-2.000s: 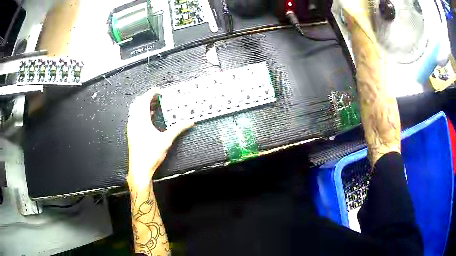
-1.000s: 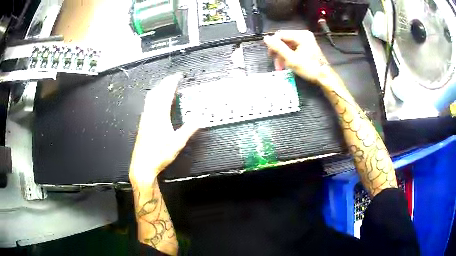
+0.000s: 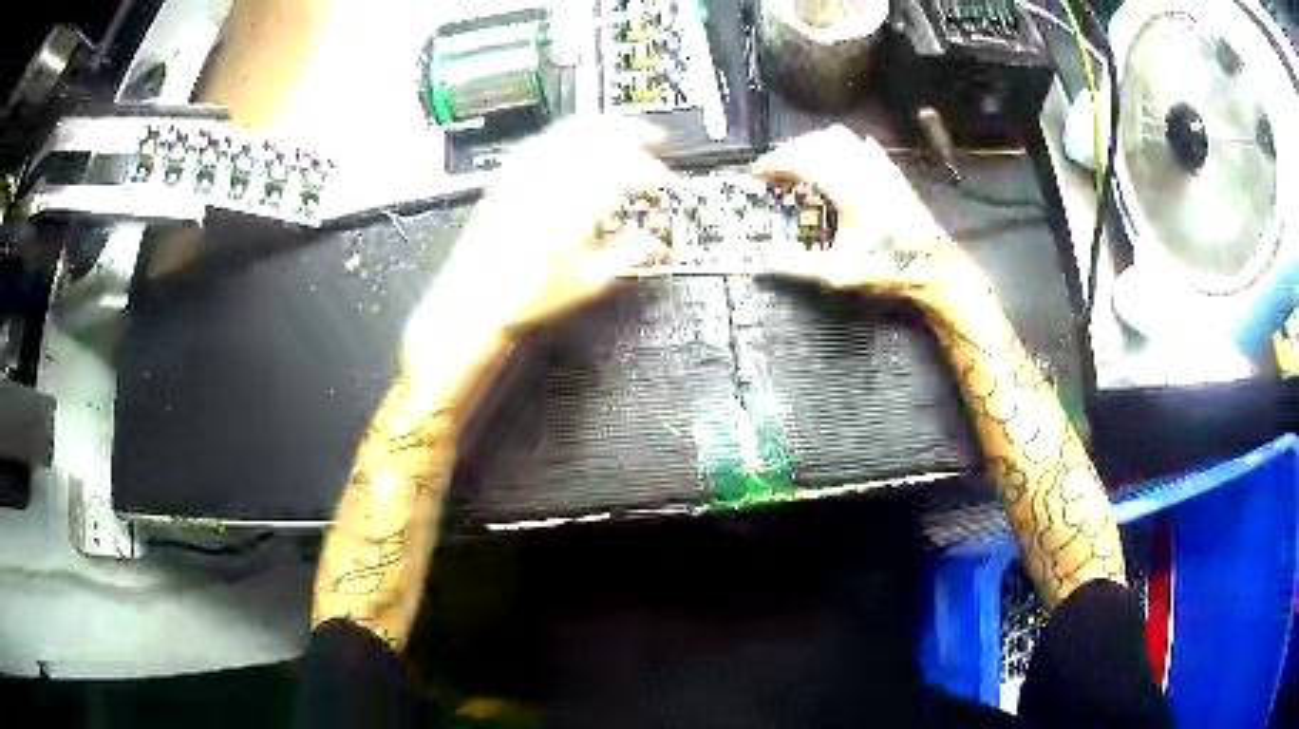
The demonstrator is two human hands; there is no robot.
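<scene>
A PCB panel [image 3: 727,221] is held between my two hands above the back part of the black ridged mat [image 3: 627,406]. Its component side, crowded with small parts, faces me. My left hand [image 3: 549,228] grips the panel's left end and is overexposed and blurred, so its fingers are hard to make out. My right hand [image 3: 862,214] grips the right end, with fingers at the far edge and thumb at the near edge.
A solder spool [image 3: 489,69] and another board [image 3: 655,57] are behind the mat. A round pot [image 3: 826,43] and black soldering station [image 3: 983,50] stand back right. A fan [image 3: 1204,143] is right, a blue bin [image 3: 1225,570] lower right. Rails at left carry a panel [image 3: 232,174].
The panel was lying pale side up on the mat. It now shows its component side and is farther back. My right hand came in from the right and holds its right end.
</scene>
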